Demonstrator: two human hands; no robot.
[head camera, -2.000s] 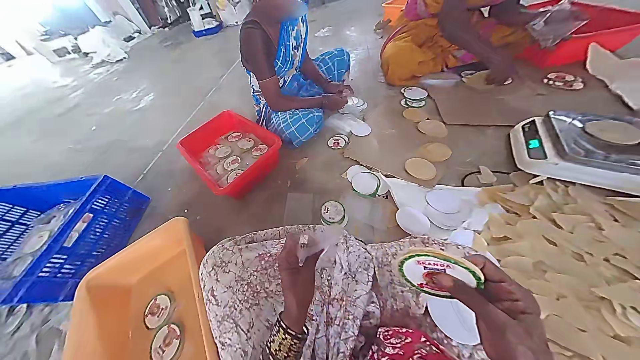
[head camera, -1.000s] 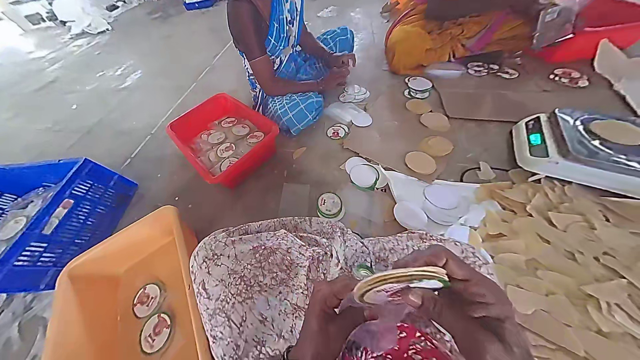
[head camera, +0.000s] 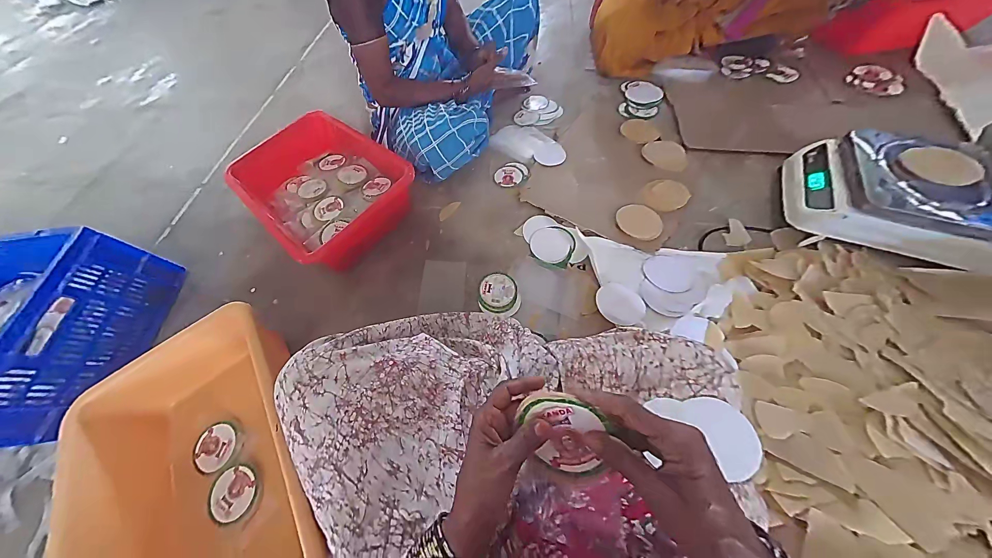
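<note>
Above my lap, both hands hold a round stack of thin tan discs with a printed, green-rimmed label facing up. My left hand grips its left side, thumb on the label. My right hand wraps the right side, its thumb also on the label. Clear plastic around the stack cannot be made out surely. White paper discs lie beside my right hand. Another green-rimmed labelled disc rests on the floor past my knees. Two labelled round packs lie in the orange plastic tub at my left.
A blue plastic crate stands at far left, a red tub of labelled packs ahead. Tan sheet pieces are heaped at right below a digital scale. One person sits ahead; another sits farther right.
Two seconds ago my left hand held clear plastic apart from the stack in my right hand. Both hands have since come together on the stack, and its label now faces up.
</note>
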